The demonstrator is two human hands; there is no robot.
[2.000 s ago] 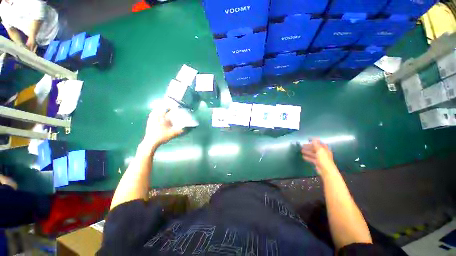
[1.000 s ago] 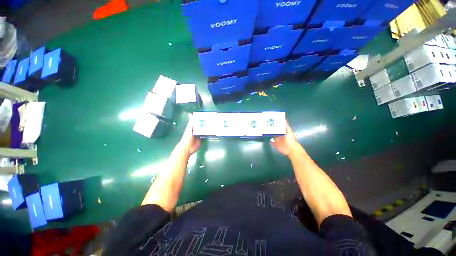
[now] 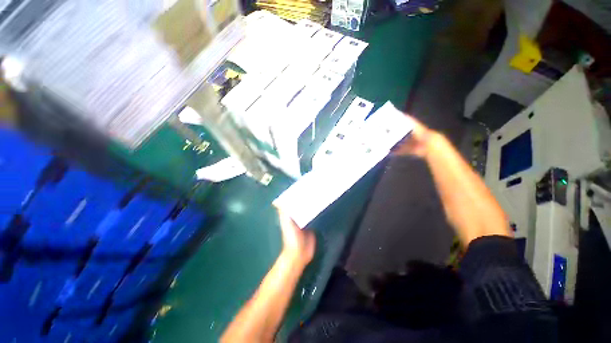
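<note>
A row of small white retail boxes (image 3: 345, 164) is held between my two hands, slanting up to the right. My left hand (image 3: 295, 242) presses its lower left end. My right hand (image 3: 417, 137) presses its upper right end. The row is close beside a stack of white boxes (image 3: 295, 74) on the green bench; I cannot tell if they touch. The picture is blurred by motion.
A blurred wall of blue boxes (image 3: 74, 241) stands at left. A white upright frame (image 3: 228, 137) rises beside the white stack. Loose white paper (image 3: 221, 170) lies on the green bench (image 3: 234, 268). A white machine (image 3: 536, 161) stands at right.
The view has turned right, towards the white stack. The held row has moved from the middle of the bench to beside that stack. Both hands still hold its ends.
</note>
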